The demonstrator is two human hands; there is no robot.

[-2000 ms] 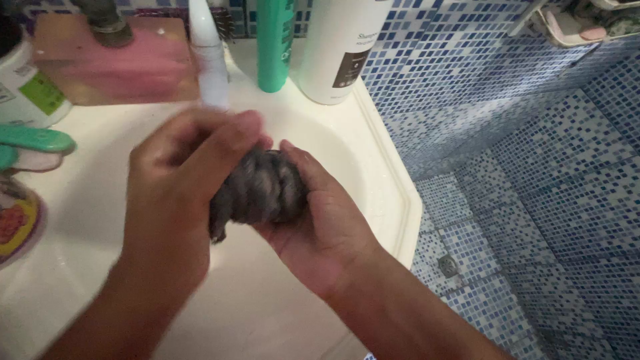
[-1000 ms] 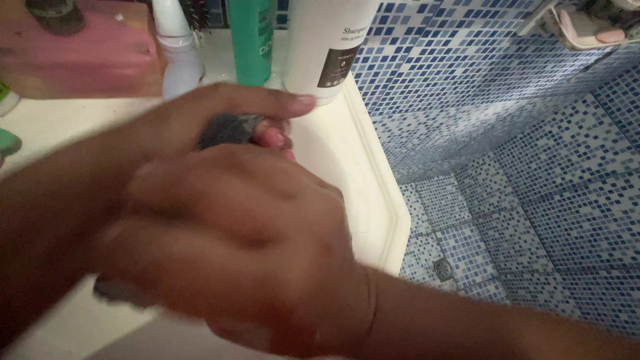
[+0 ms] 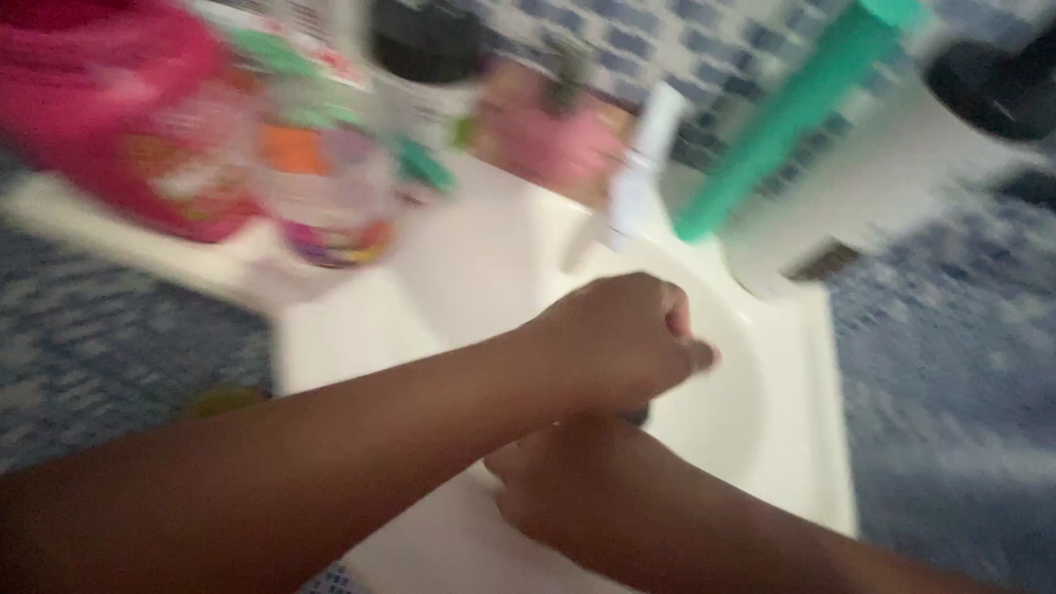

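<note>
Over the basin of a cream washbasin (image 3: pixel 792 429), my left hand (image 3: pixel 619 338) is closed, with its wrist crossing over my right wrist. My right hand (image 3: pixel 544 478) lies lower, curled and partly covered by my left forearm. A small piece of dark wet cloth (image 3: pixel 635 412) shows between the two hands. Most of the cloth is hidden, and blur leaves unclear which hand grips it.
Along the back rim stand a white bottle (image 3: pixel 858 173), a green tube (image 3: pixel 775 124), a pale slim tube (image 3: pixel 639 177) and a pink block-like item (image 3: pixel 553 132). Clear plastic packaging (image 3: pixel 330 181) and a bright pink container (image 3: pixel 107 107) are at the left. Blue mosaic tiles surround the basin.
The dark cloth, plainly seen between my hands two seconds ago, is now mostly hidden. My arms have crossed at the wrists. The view has swung left.
</note>
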